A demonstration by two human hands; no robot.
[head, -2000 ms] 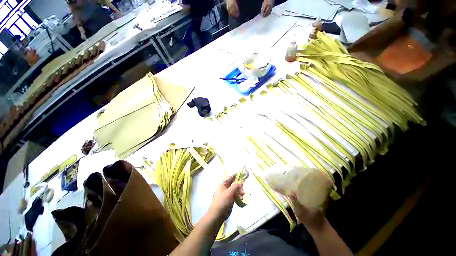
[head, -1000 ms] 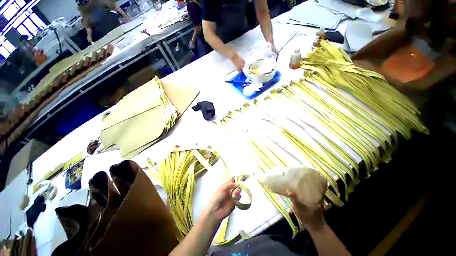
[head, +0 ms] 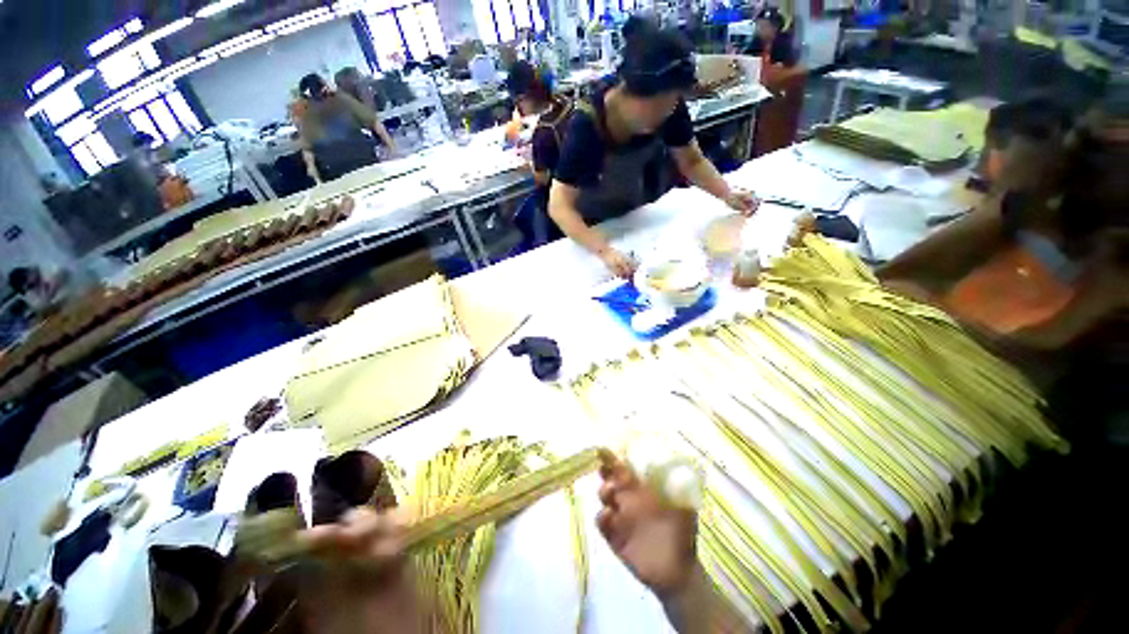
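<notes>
A yellow-olive strap point(head: 508, 498) is stretched between my hands above the table. My left hand point(head: 359, 570) is blurred and closed around it at lower left. My right hand point(head: 650, 533) is raised at the centre, its fingertips at the strap's other end. A whitish, blurred glue bottle point(head: 669, 473) shows at my right hand; its nozzle cannot be made out. A loose pile of yellow straps point(head: 464, 576) lies behind and below the held strap. A spaced row of straps point(head: 792, 458) lies to the right, with ends over the near edge.
A dense strap heap point(head: 904, 334) lies far right. A blue tray point(head: 669, 325) holds a white pot point(head: 676, 282). A black crumpled lump point(head: 540, 357) and olive panels point(head: 372, 365) lie mid-table. Brown leather pieces point(head: 353, 483) stand near left. A person point(head: 631, 149) leans over the table opposite.
My left hand has moved left, drawing the strap out straight. My right hand has shifted left and turned. The view has tilted up, showing more of the person opposite and the room.
</notes>
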